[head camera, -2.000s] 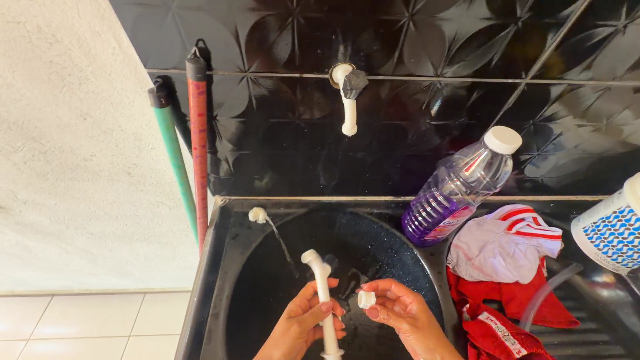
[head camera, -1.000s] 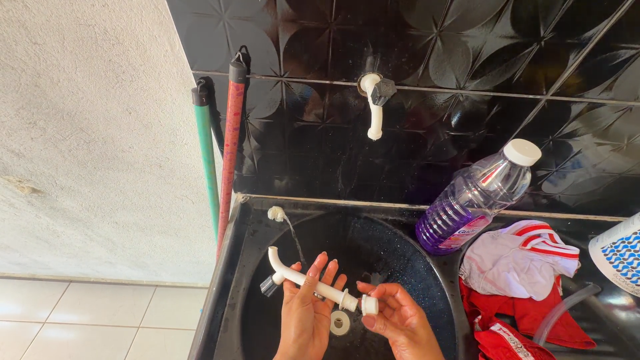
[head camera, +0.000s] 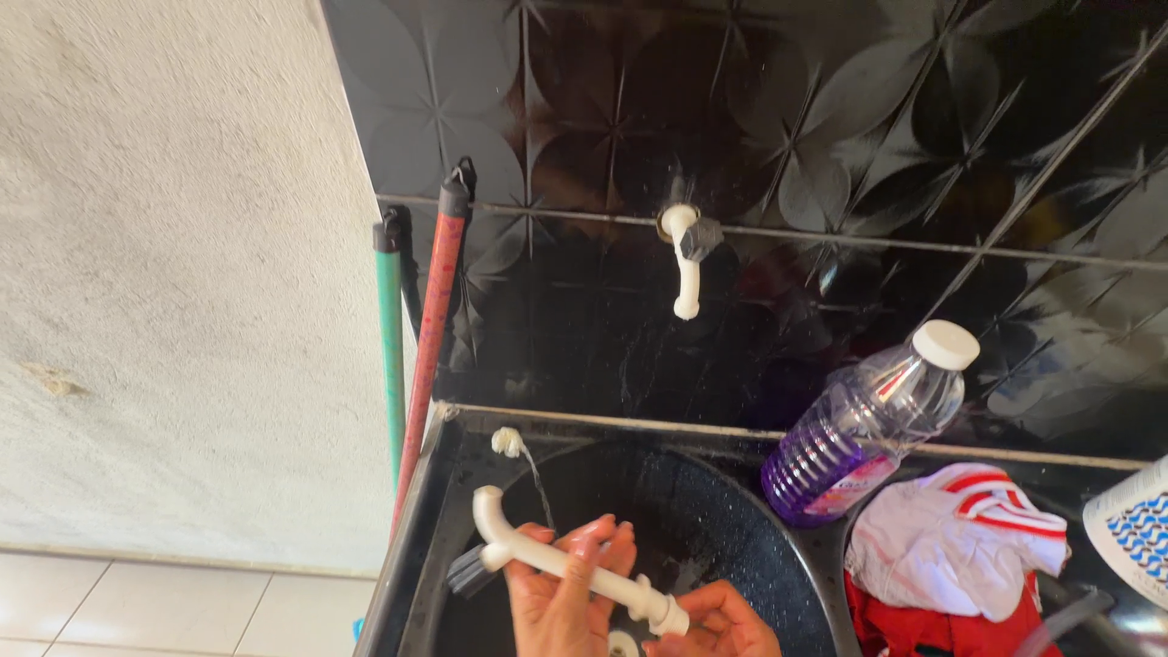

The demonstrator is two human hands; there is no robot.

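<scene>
My left hand grips a white plastic faucet by its pipe, over the black sink basin. The faucet's curved spout points to the upper left, and its dark handle lies to the left of my fingers. At the pipe's lower right end, the fingers of my right hand hold a small white fitting, which is at or on the pipe end. A white ring shows in the basin between my hands. Another white faucet with a dark handle is mounted on the black tiled wall.
A bottle of purple liquid stands on the sink's back edge. Right of the basin lie a white cloth and a red cloth, beside a patterned container. Green and red poles lean at left. A whitish lump with string sits on the rim.
Two seconds ago the fitting was apart from the faucet; now it is at the pipe end. The faucet has turned from near upright to a slant, spout to the upper left.
</scene>
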